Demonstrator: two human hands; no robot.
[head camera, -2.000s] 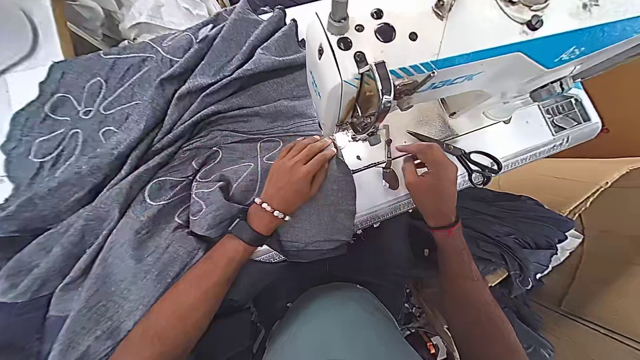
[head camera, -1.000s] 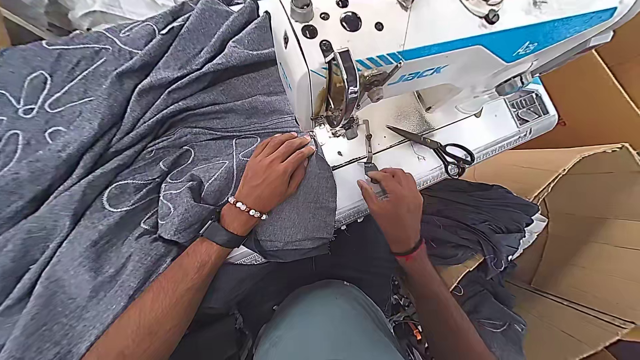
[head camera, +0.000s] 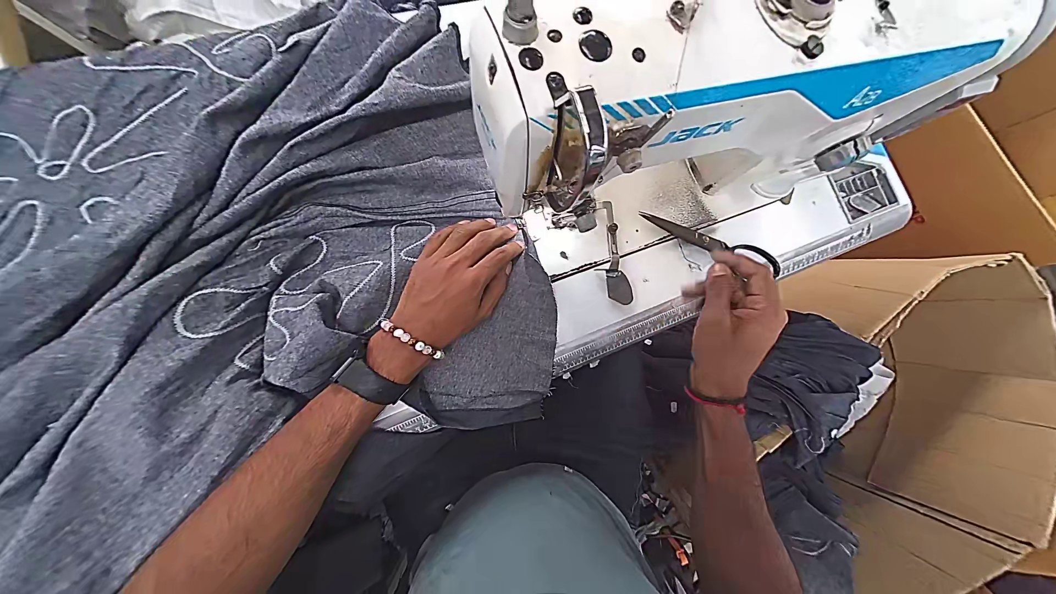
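My left hand lies flat on grey woven fabric with white looped embroidery, its fingertips beside the needle area of a white and blue Jack sewing machine. The fabric edge runs up to the presser foot. My right hand is at the handles of black scissors, fingers curled over one loop; blur hides how firmly it holds them. The scissors lie on the machine bed, blades pointing left. Left of them a small metal guide with a rounded plate rests on the bed.
An open cardboard box stands at the right, with dark fabric heaped beside it, below the bed's edge. A measuring scale runs along the front edge. My knee in grey-green cloth is below the machine.
My right hand has moved right, from the metal guide to the scissors' handles. My left hand has stayed on the fabric beside the needle area.
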